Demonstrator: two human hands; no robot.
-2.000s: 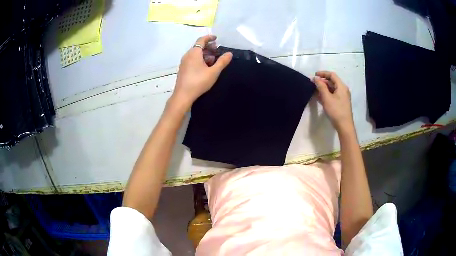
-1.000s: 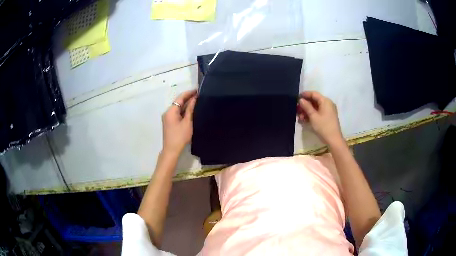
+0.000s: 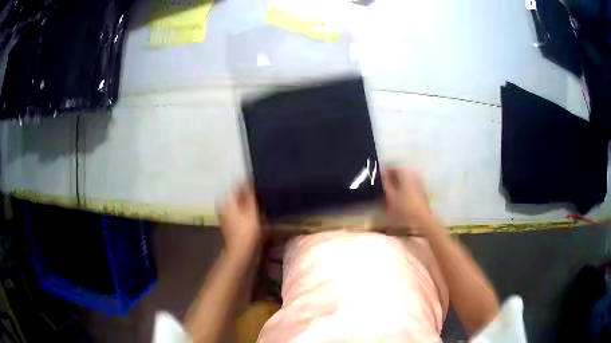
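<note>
A folded black garment (image 3: 311,147) lies square in front of me at the table's near edge. A clear poly bag (image 3: 288,57) covers it, with white glints at its lower right, and stretches beyond its far side. My left hand (image 3: 240,218) is at the near left corner and my right hand (image 3: 405,194) at the near right side. Both hands are blurred. Their fingertips are at the bag's sides, but the exact grip is hard to see.
Yellow label sheets (image 3: 179,23) lie at the far side. Shiny bagged garments (image 3: 63,57) are piled at left. Matt black folded garments (image 3: 549,151) lie at right, with a short red strip (image 3: 581,218) by the edge. A blue crate (image 3: 127,268) is under the table.
The clear bag now reaches down over the garment, which was only partly covered before. Both hands have moved down to its near corners. The view has shifted.
</note>
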